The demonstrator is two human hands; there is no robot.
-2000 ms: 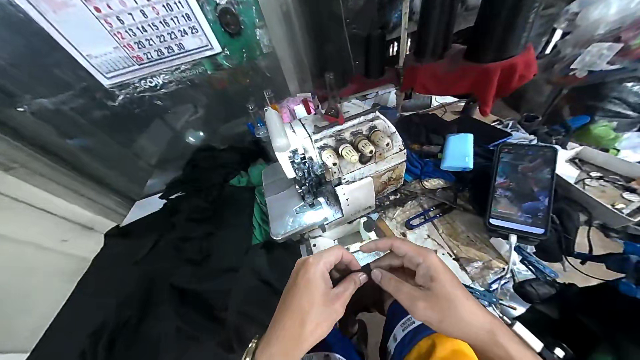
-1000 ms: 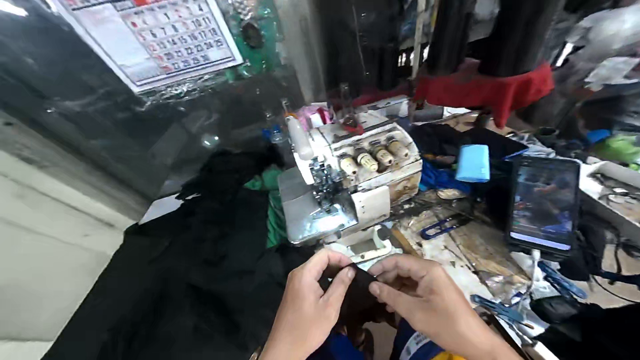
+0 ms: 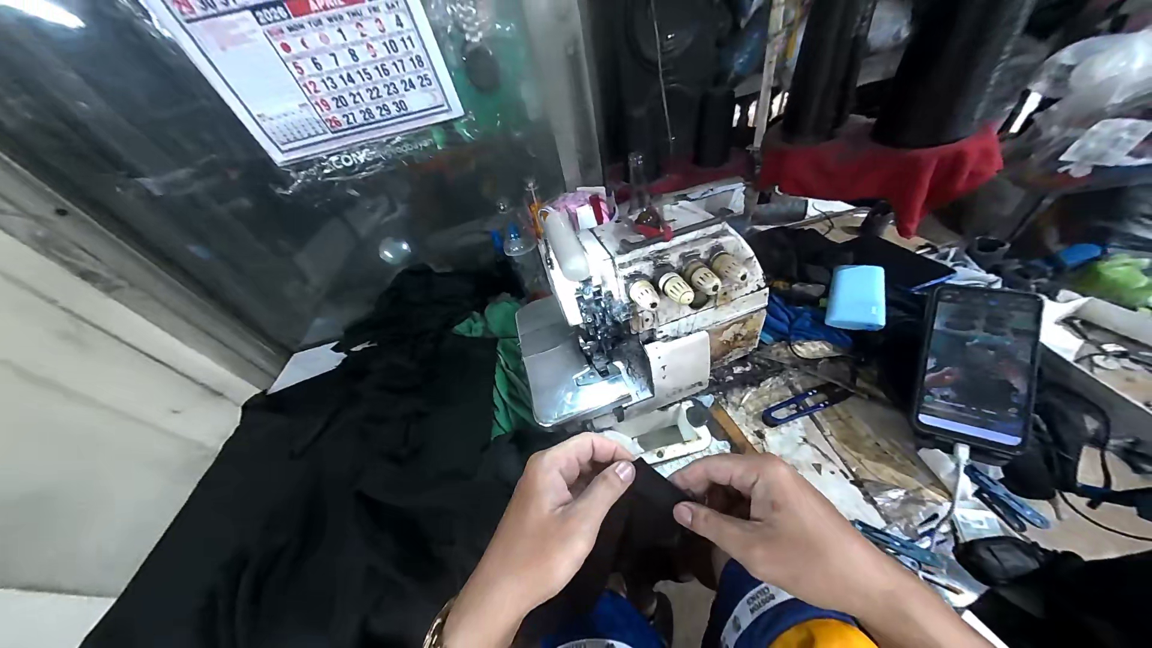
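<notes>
My left hand [image 3: 562, 517] pinches a piece of black fabric [image 3: 652, 495] between thumb and fingers. On the fabric's other side, my right hand [image 3: 765, 513] grips its edge the same way. The cloth between them is held up, and its lower part falls into shadow over my lap. Just beyond my hands stands a worn white overlock sewing machine [image 3: 688, 288], with its metal work plate [image 3: 576, 360] at the front left and a row of tension dials on top. A large spread of black cloth [image 3: 360, 504] lies left of my hands, beside green cloth [image 3: 511, 364].
Right of the machine are blue thread snips [image 3: 801, 405], a light blue box-shaped object [image 3: 856, 297] and an upright smartphone [image 3: 978, 369] with a cable. Blue-handled tools [image 3: 1003, 499] lie near my right forearm. A calendar [image 3: 360, 67] hangs at the back left; red cloth [image 3: 886, 171] lies under dark cylinders.
My hands have moved slightly apart from where they were two seconds ago, and more of the black fabric shows between them. Both keep their pinch.
</notes>
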